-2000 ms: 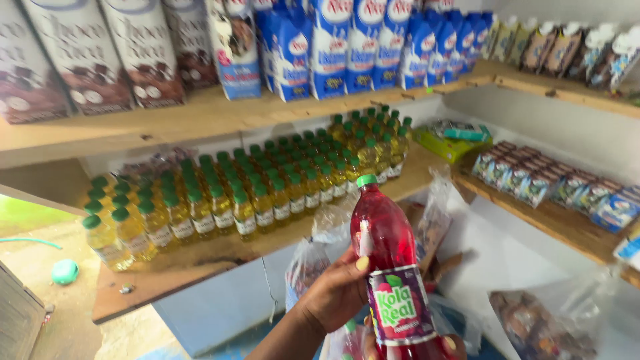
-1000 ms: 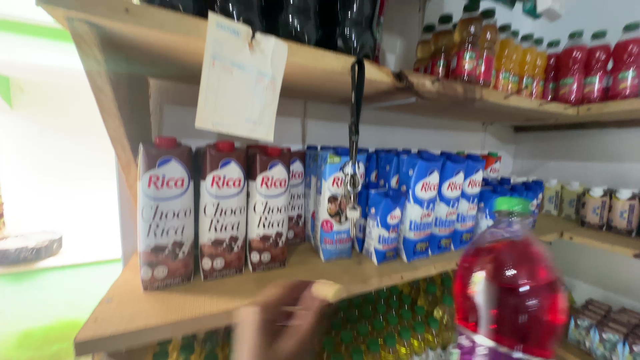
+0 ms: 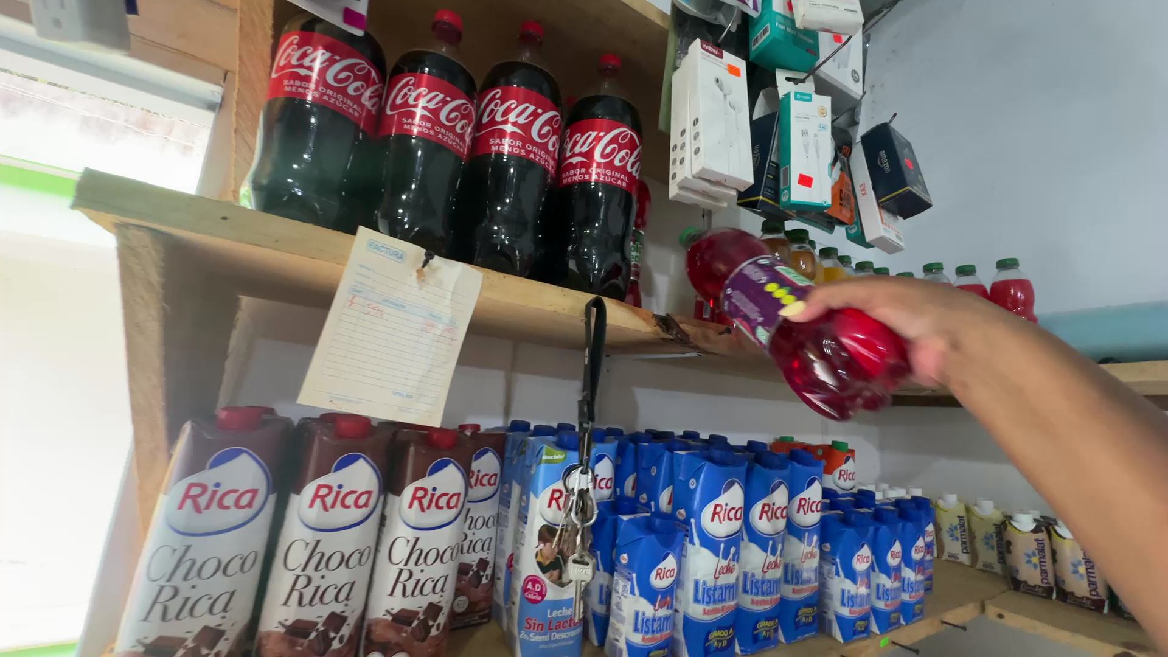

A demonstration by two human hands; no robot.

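My right hand (image 3: pixel 890 319) reaches in from the right and grips a large bottle of red soda (image 3: pixel 830 360) around its label. The bottle is tilted, its green cap up and to the left, just in front of the upper wooden shelf (image 3: pixel 520 297). Left of it on that shelf stand several large cola bottles (image 3: pixel 511 164); behind it is a row of smaller bottles with green caps (image 3: pixel 1008 287). My left hand is out of the view.
Chocolate milk cartons (image 3: pixel 324 538) and blue milk cartons (image 3: pixel 721 547) fill the shelf below. Keys (image 3: pixel 579 529) on a black strap and a paper slip (image 3: pixel 392 328) hang from the upper shelf's edge. Boxed accessories (image 3: pixel 716 114) hang above the bottle. Small drink cartons (image 3: pixel 1031 552) stand at the right.
The view has swung up from the lower shelves. The red bottle, upright two seconds ago with both hands on it, is now tilted in my right hand near the upper shelf. My left hand has left the view.
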